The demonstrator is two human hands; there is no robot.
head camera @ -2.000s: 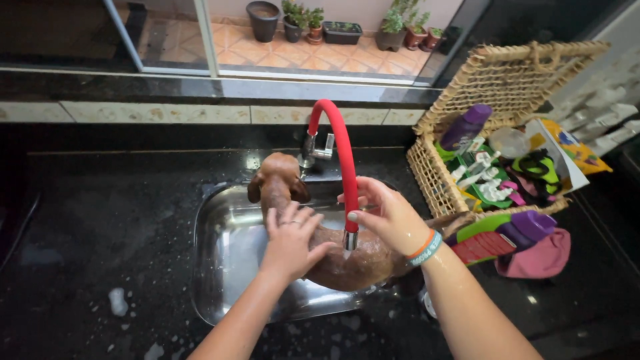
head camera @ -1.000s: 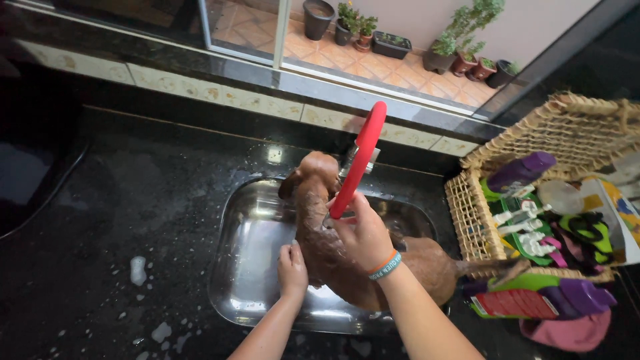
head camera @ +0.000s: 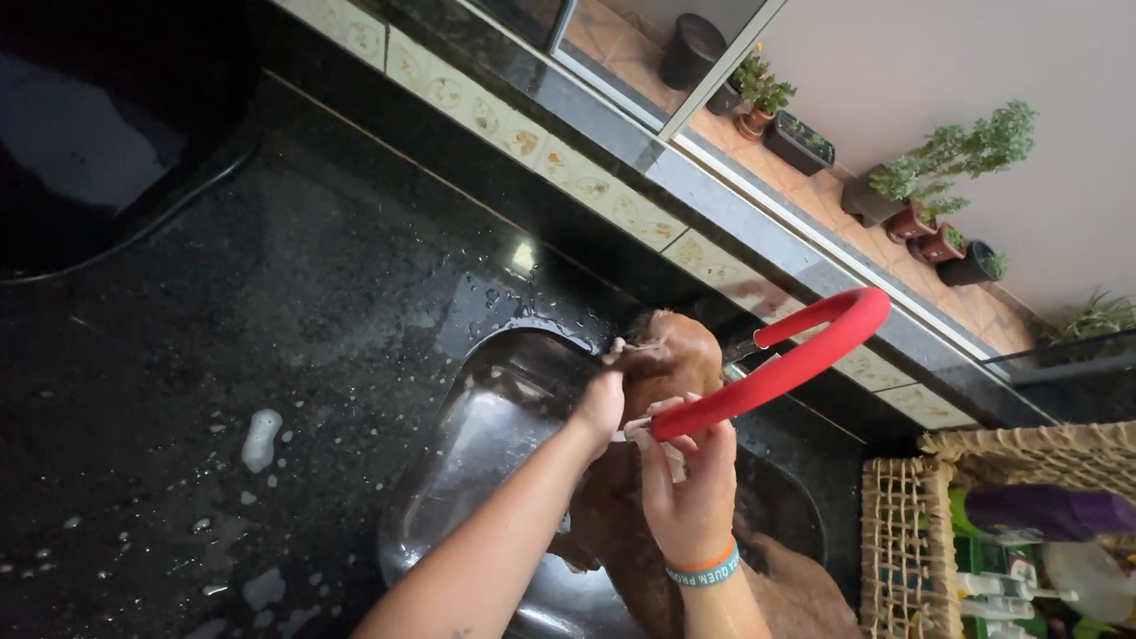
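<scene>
A wet brown dog (head camera: 612,524) stands in the stainless steel sink (head camera: 479,426), its head near the back rim beside the faucet. My left hand (head camera: 606,404) touches the side of its head or neck; the fingers are partly hidden. My right hand (head camera: 692,470) grips the end of the red flexible faucet spout (head camera: 799,364) at the dog's neck. On my right wrist are an orange and a teal band (head camera: 706,568). The dog's legs are partly hidden by my arms.
An open wicker basket (head camera: 910,541) with a purple bottle (head camera: 1047,512) and syringes or similar items stands at the right. Foam spots (head camera: 262,439) and water lie on the black stone counter (head camera: 337,293). Behind is a window with potted plants (head camera: 941,169) outside.
My left hand has moved up from the dog's side to its head or neck. My right hand has brought the spout end nearer the head. The view has turned and shifted strongly.
</scene>
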